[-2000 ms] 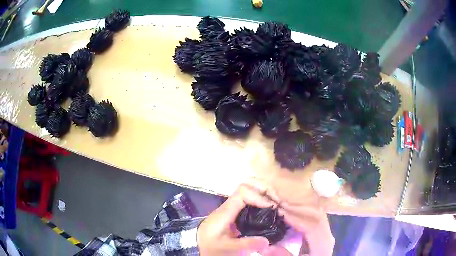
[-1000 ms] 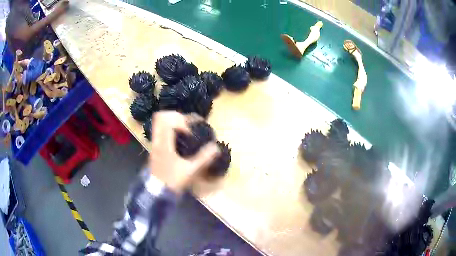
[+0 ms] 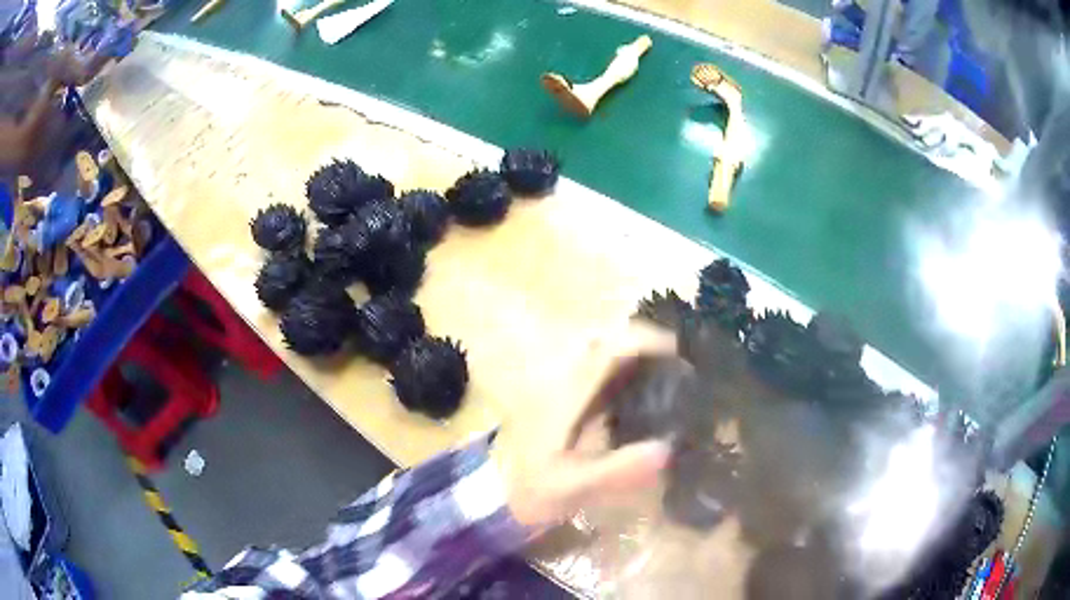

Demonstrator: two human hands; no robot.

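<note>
My left hand (image 3: 587,463), in a checkered sleeve, is at the near pile of black spiky hair pieces (image 3: 769,340). It is blurred. Its fingers and thumb curve around one dark hair piece (image 3: 649,401) at the pile's left side; motion blur hides the exact contact. A smaller group of black hair pieces (image 3: 381,240) lies farther left on the tan bench (image 3: 534,293). My right hand is not in view. Glare and blur hide much of the near pile.
Behind the bench runs a green conveyor belt (image 3: 821,199) with tan limb parts (image 3: 604,77) and a white flat piece (image 3: 354,20). At left are a blue bin edge (image 3: 112,334), red stools (image 3: 158,387) and tan parts. A grey post (image 3: 1033,416) stands at right.
My left hand has left the far group, where it was around a hair piece, and moved right to the near pile. A hair piece now sits at that spot. The view has shifted.
</note>
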